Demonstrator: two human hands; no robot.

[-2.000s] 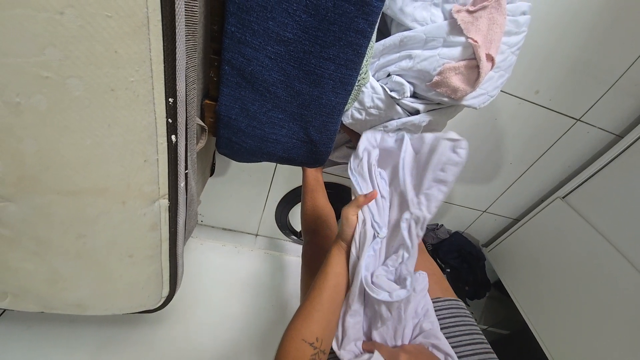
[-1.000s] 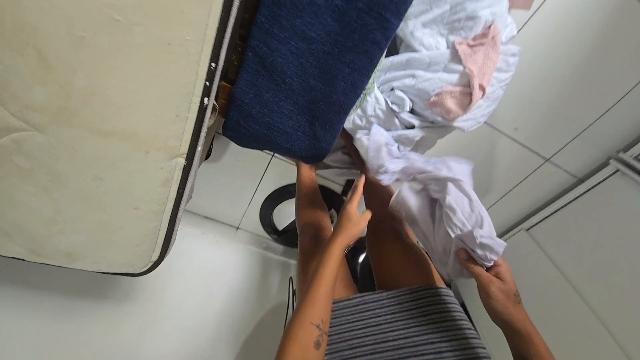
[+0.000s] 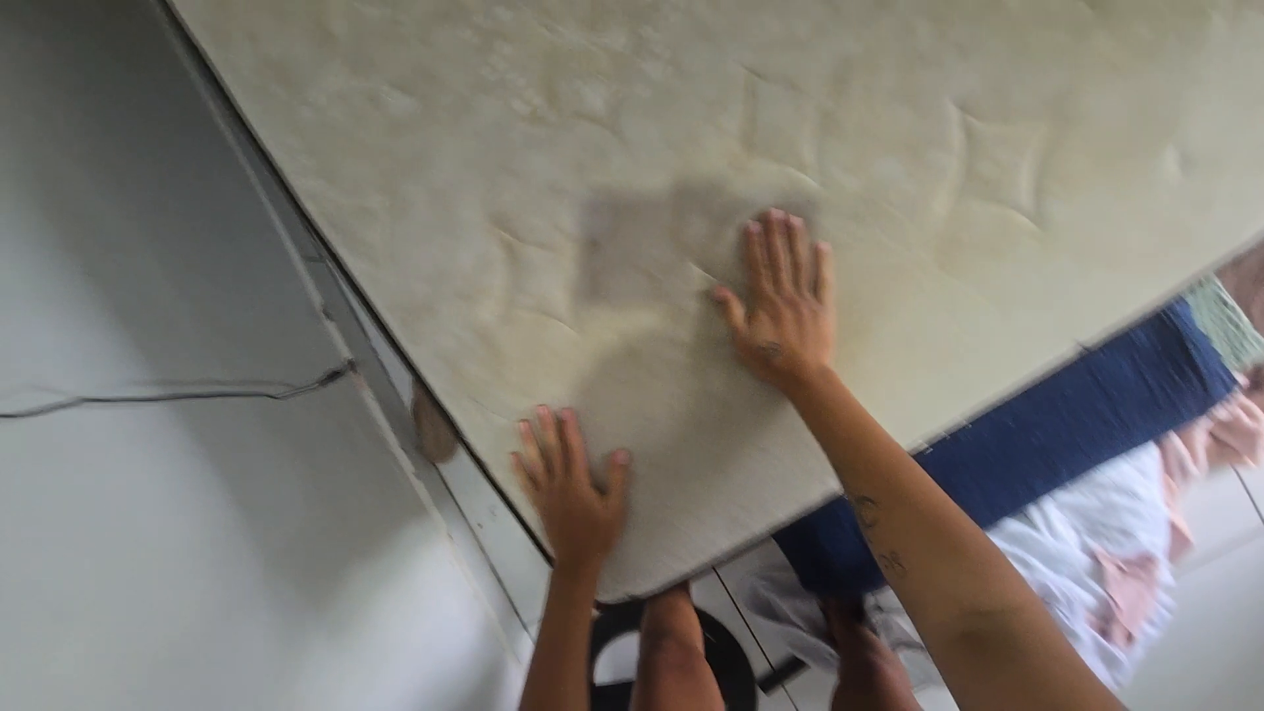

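Both palms are down on a bare cream mattress (image 3: 918, 326) with a quilted pattern. My left hand (image 3: 576, 484) lies near its left corner, fingers spread, holding nothing. Farther in, my right hand (image 3: 785, 296) rests beside greyish square patches (image 3: 632, 247) on the mattress fabric, its fingers apart and nothing in them. Along the mattress edge at the lower right is a dark blue cushioned piece (image 3: 1066, 425). White cloth (image 3: 1086, 513) with a pink cloth (image 3: 1129, 592) lies beyond it.
A pale wall (image 3: 197, 474) runs down the left side, with a dark cable (image 3: 178, 398) across it. A black round object (image 3: 726, 652) stands by my legs on the tiled floor (image 3: 741, 583). Greenish fabric (image 3: 1224, 321) shows at the far right.
The view has swung over to the mattress. My right hand, which held the white cloth, has let it go, and both hands are now on the mattress.
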